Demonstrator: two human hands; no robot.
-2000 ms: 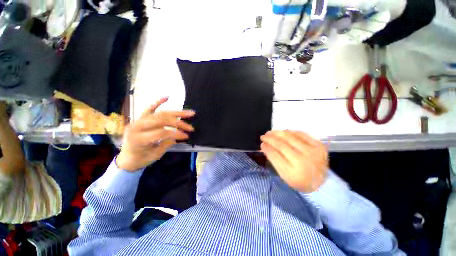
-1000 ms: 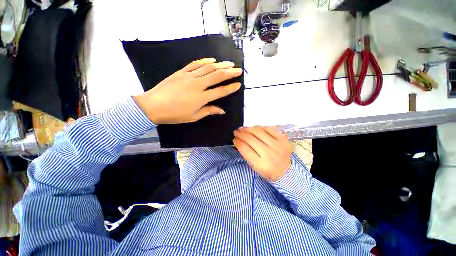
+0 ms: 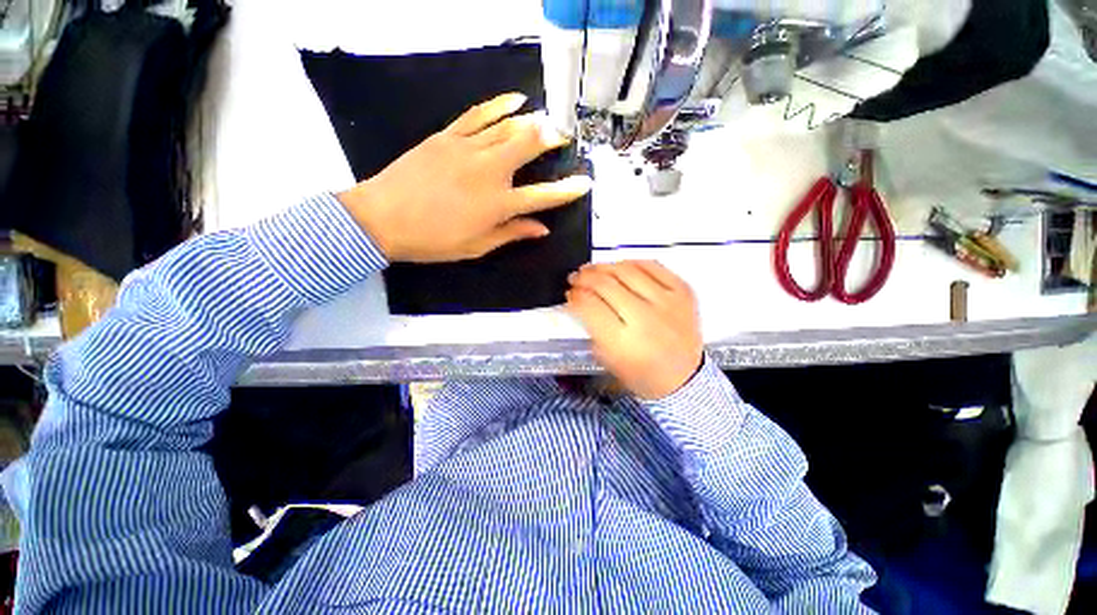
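Observation:
A black cut piece (image 3: 421, 132) lies flat on the white sewing table, its right edge at the needle area of the sewing machine (image 3: 656, 60). My left hand (image 3: 469, 192) lies spread, palm down, on the piece, with its fingertips beside the presser foot (image 3: 587, 135). My right hand (image 3: 640, 322) is at the piece's lower right corner, its fingertips on the edge; whether they pinch the cloth is hard to see. The lower edge of the piece lies just behind the table's front edge.
Red-handled scissors (image 3: 835, 240) lie right of the needle, with small yellow-green tools (image 3: 977, 246) beyond them. A dark stack of pieces (image 3: 96, 144) is at the left over brown cardboard (image 3: 82, 294). A black strip (image 3: 980, 54) hangs over the machine's right side. The grey table edge (image 3: 481, 360) runs in front.
Since the oldest frame, my left hand has moved from the piece's left edge onto its middle, and the piece's right edge has come to the needle. Since then the piece has moved further back.

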